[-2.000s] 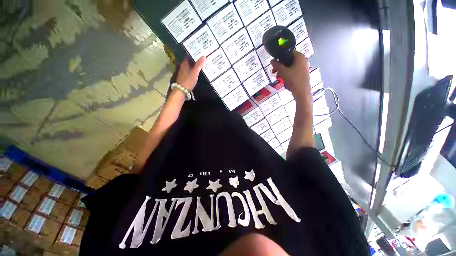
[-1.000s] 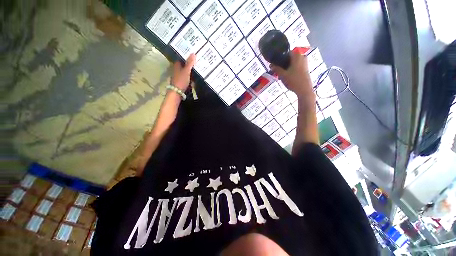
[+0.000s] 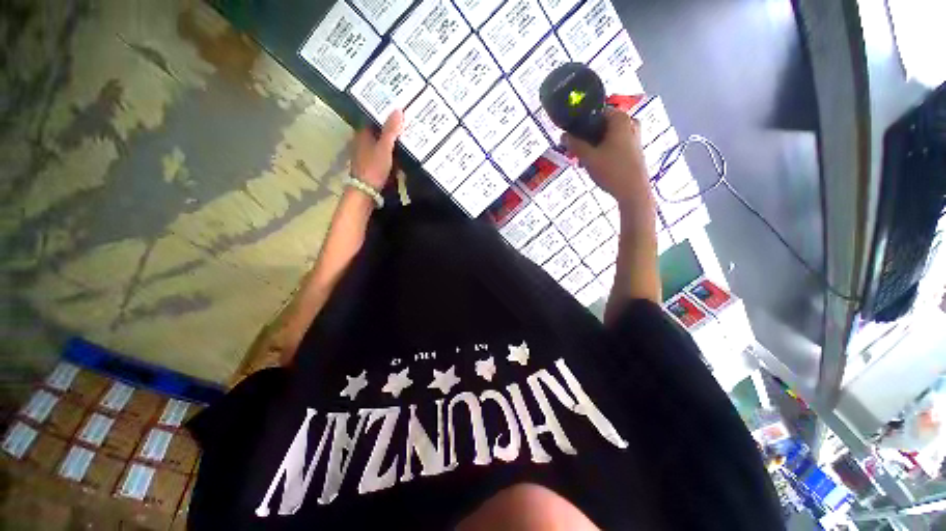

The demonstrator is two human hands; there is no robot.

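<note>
Product boxes (image 3: 464,75) stand in a tight grid on the bench, white labelled faces up. My right hand (image 3: 610,147) grips the black barcode scanner (image 3: 573,95) above the right side of the grid. A yellow-green light shows on the scanner's head. My left hand (image 3: 376,156) rests at the near left edge of the grid, fingertips touching a box side; it holds nothing. Red-ended boxes (image 3: 539,174) show at the step between the grid and more white boxes (image 3: 571,223) nearer my right arm.
The scanner cable (image 3: 723,171) loops over the dark strip on the right. A black keyboard (image 3: 909,207) lies on the raised shelf at the far right. More red-marked boxes (image 3: 697,304) sit beyond my right arm. Brown cartons (image 3: 99,427) with white labels stand by a blue pallet (image 3: 140,370) at lower left.
The view has shifted, so the grid sits slightly further left. The scanner's top light was lit, looked dark one second ago, and is lit again. Both hands keep nearly the same places.
</note>
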